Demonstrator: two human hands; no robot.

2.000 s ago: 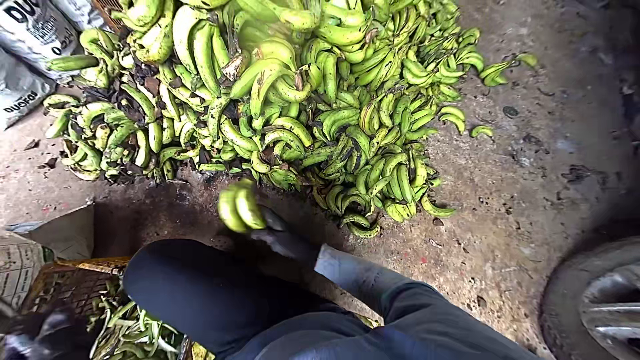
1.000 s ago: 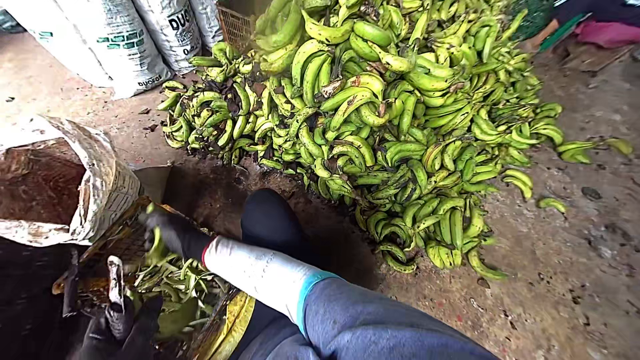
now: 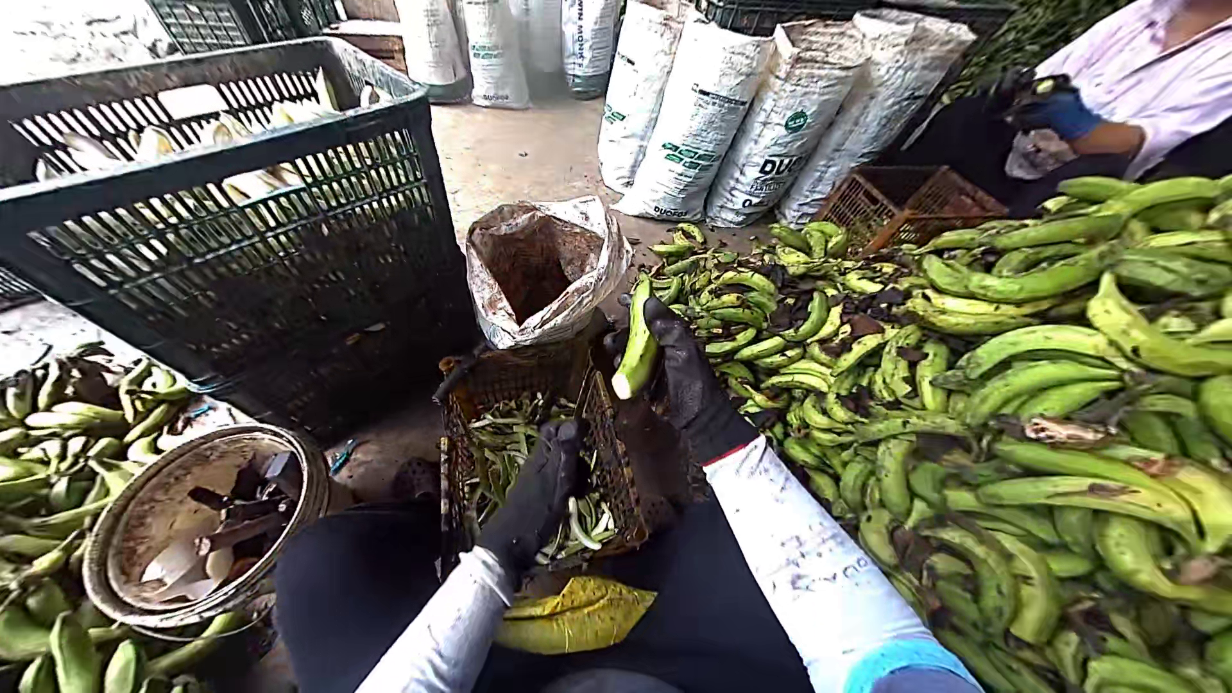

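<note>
My right hand [image 3: 685, 371], in a black glove, holds a green plantain [image 3: 638, 342] upright with its pale cut end down. My left hand [image 3: 549, 481], also gloved in black, is curled above a small crate [image 3: 630, 481] of green peel strips [image 3: 500, 448]; whether it holds something is hidden. A large heap of green plantains [image 3: 1049, 356] lies on the right. Beyond the small crate, an open white sack [image 3: 606, 260] with a stained inside stands upright. A yellow leaf or cloth-like piece [image 3: 577, 616] lies between my legs.
A large dark plastic crate [image 3: 279, 221] of peeled plantains stands at left. Below it are a round bucket [image 3: 313, 481] holding knife-like tools and more plantains [image 3: 72, 423]. Filled white sacks [image 3: 693, 125] line the back. A co-worker's gloved hand [image 3: 1064, 114] is at upper right, beyond a brown crate [image 3: 938, 226].
The view has swung left and up. My right hand, over the small crate one second ago, now holds a plantain near the heap.
</note>
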